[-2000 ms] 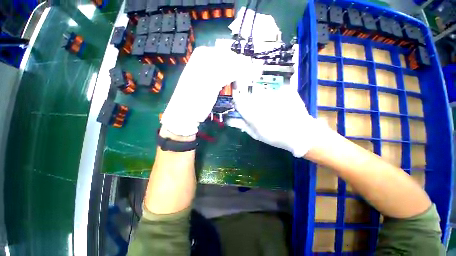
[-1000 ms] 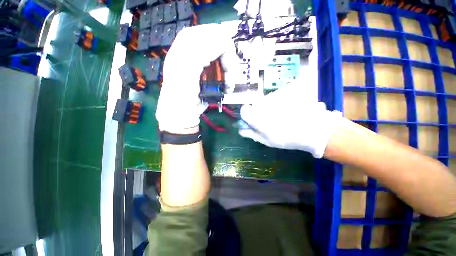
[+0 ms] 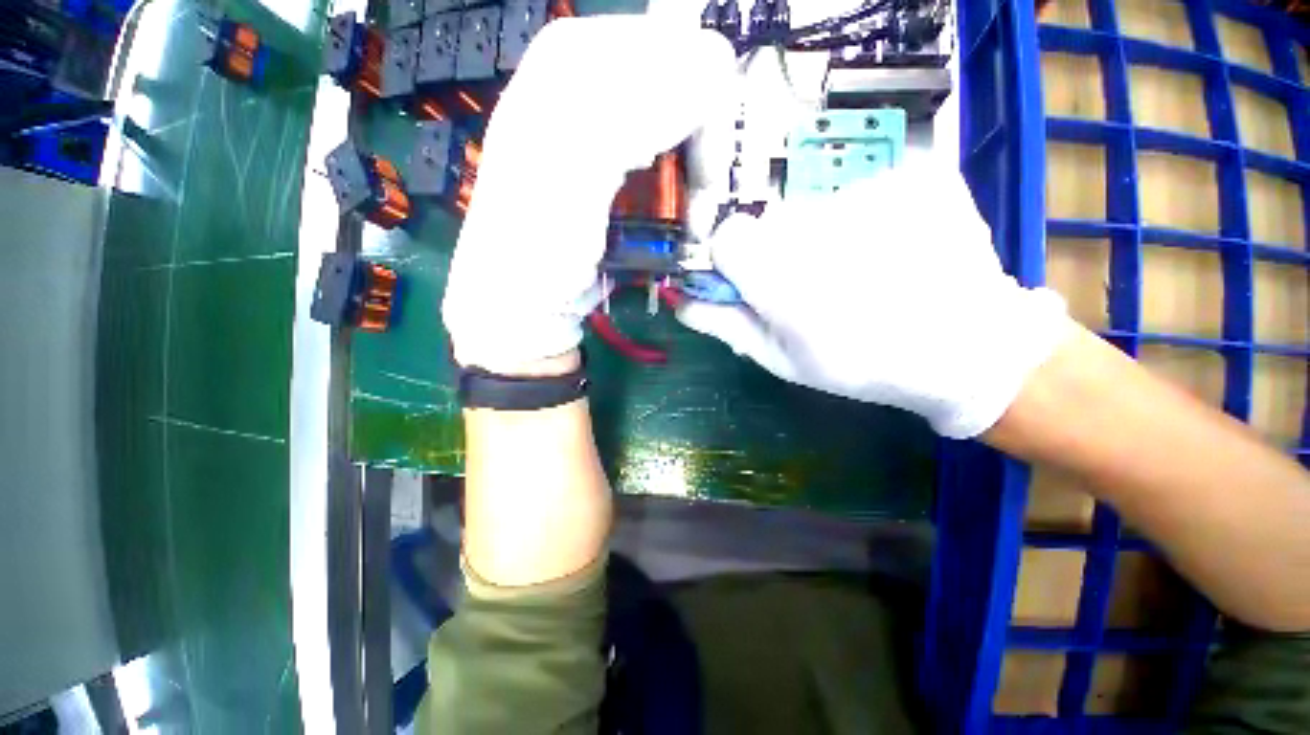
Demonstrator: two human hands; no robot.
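Observation:
My left hand [image 3: 560, 187], in a white glove, holds a coil component [image 3: 649, 216] with orange copper winding and a blue part at its lower end. Short lead pins stick out below the blue part. My right hand [image 3: 876, 295], also gloved, holds a pale blue tool [image 3: 707, 287]; its end is close to the pins, and I cannot tell if they touch. The left fingers hide the coil's upper part. The white fixture with its pale teal block [image 3: 848, 148] is just behind my hands. Red curved handles [image 3: 628, 342] lie below the coil.
Loose coils [image 3: 377, 187] and packed rows of coils [image 3: 460, 50] are at the left of the bench. A green conveyor [image 3: 216, 330] runs beyond a pale rail, with one coil on it. A blue divided tray [image 3: 991, 574] stands at right. Black cables run to the fixture's top.
My left hand moved left off the fixture, uncovering the coil's winding, blue end and pins. The tool in my right hand came close to the pins. The view shifted, with the tray moving right.

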